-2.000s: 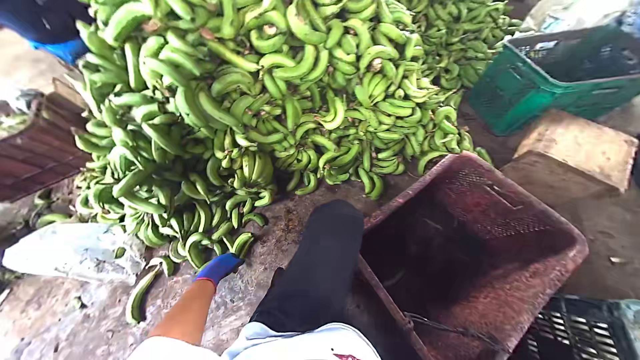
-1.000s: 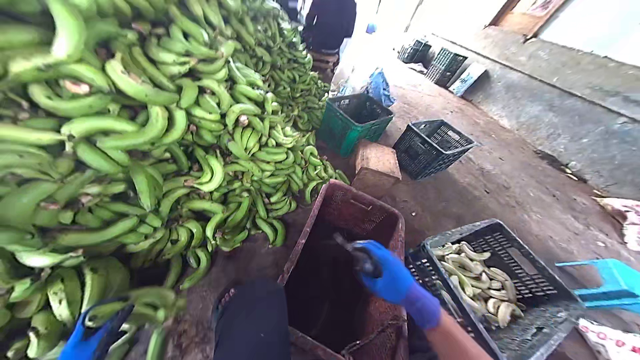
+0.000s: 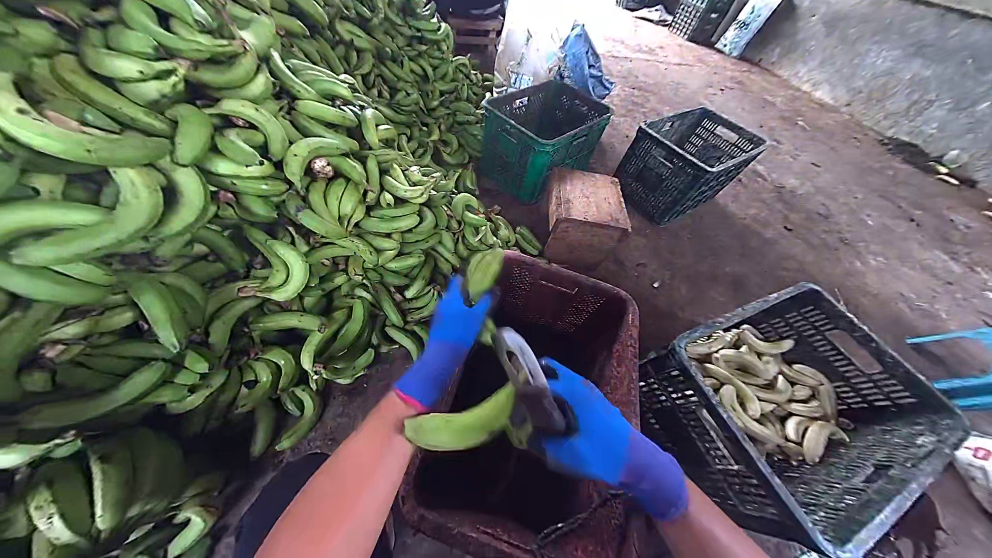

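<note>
My left hand [image 3: 459, 318], in a blue glove, holds a green plantain [image 3: 484, 273] near the rim of a dark red plastic crate [image 3: 628, 325]. My right hand [image 3: 585, 430], also gloved in blue, grips a tool with a curved grey metal part [image 3: 521, 360] whose exact kind I cannot tell. Against the tool, another green plantain [image 3: 465, 422] hangs over the crate, to the left of my right hand. Whether the two plantains are joined is hidden. A large heap of green plantains [image 3: 294, 232] fills the left side.
Peeled plantains [image 3: 767, 387] lie in a black crate [image 3: 891, 473] at the right. Beyond the red crate stand a wooden block [image 3: 587, 213], a green crate [image 3: 535, 143] and another black crate [image 3: 682, 174]. Something blue [image 3: 961, 395] is at the right edge. A concrete wall [image 3: 891, 85] runs behind.
My left hand has moved from the heap at lower left to the red crate, holding plantain. The view has swung right since the earliest frame. The tool is now against a plantain.
</note>
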